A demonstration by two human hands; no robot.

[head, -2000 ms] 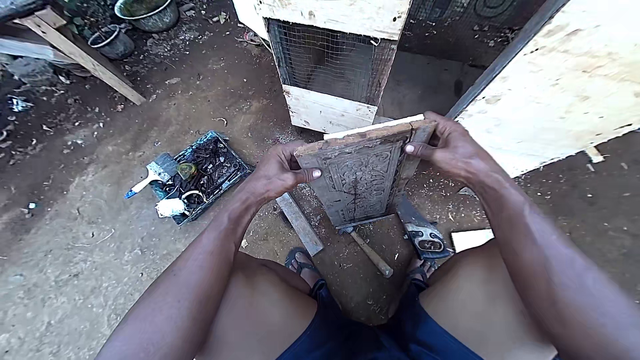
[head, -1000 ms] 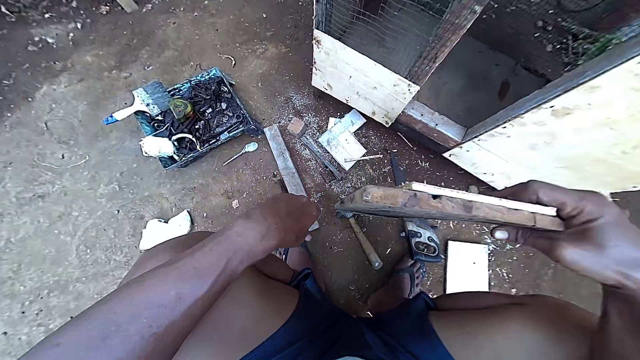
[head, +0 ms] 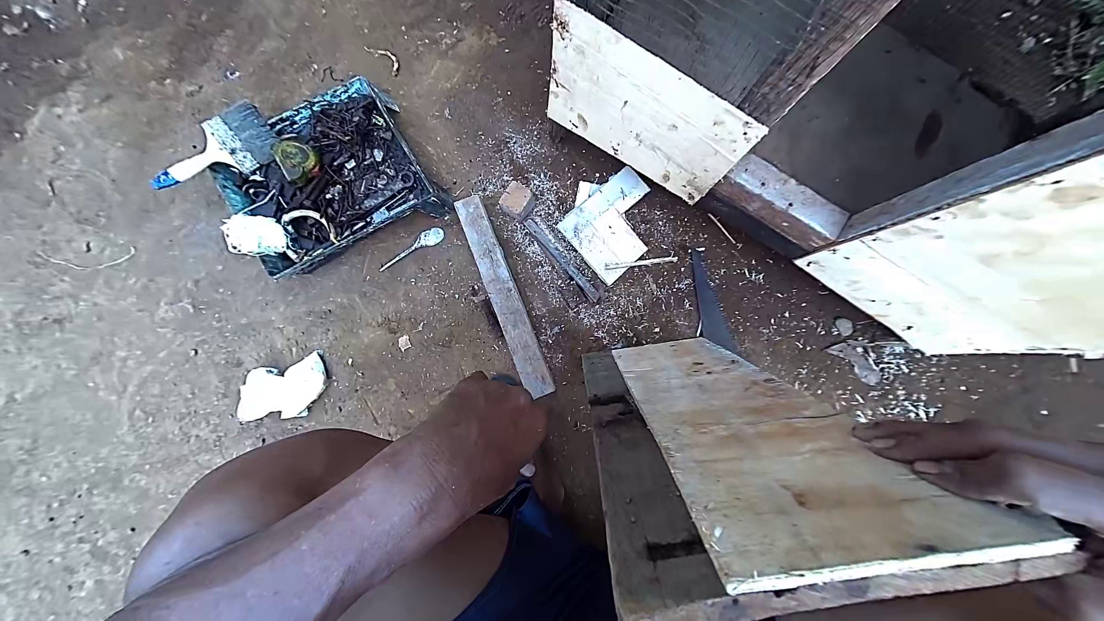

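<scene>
A plywood piece (head: pixel 776 457) lies pale face up on a darker wooden panel (head: pixel 642 517) at the lower right, leaving the panel's left strip bare. Over the plywood's right edge, my right hand (head: pixel 957 457) keeps hold of the stacked pieces, its fingers on the upper face. My left hand (head: pixel 492 440) is curled beside the lower end of a flat wooden strip (head: pixel 504 293). A small dark bluish part shows behind its knuckles; what the fingers enclose is hidden. Beyond the plywood, a saw blade (head: pixel 711 302) lies on the ground.
A plastic crate (head: pixel 418 164) of dark metal bits, with a paintbrush (head: pixel 224 142) across its rim, stands at upper left. A spoon (head: pixel 418 246), wood offcuts (head: pixel 604 224) and a white scrap (head: pixel 283 386) lie on the dirt. A wood-and-mesh structure (head: pixel 647 95) stands at upper right.
The panel, held upright by both hands two seconds ago, now lies with its plywood face up at the lower right. My left hand has left it; my right hand remains on it.
</scene>
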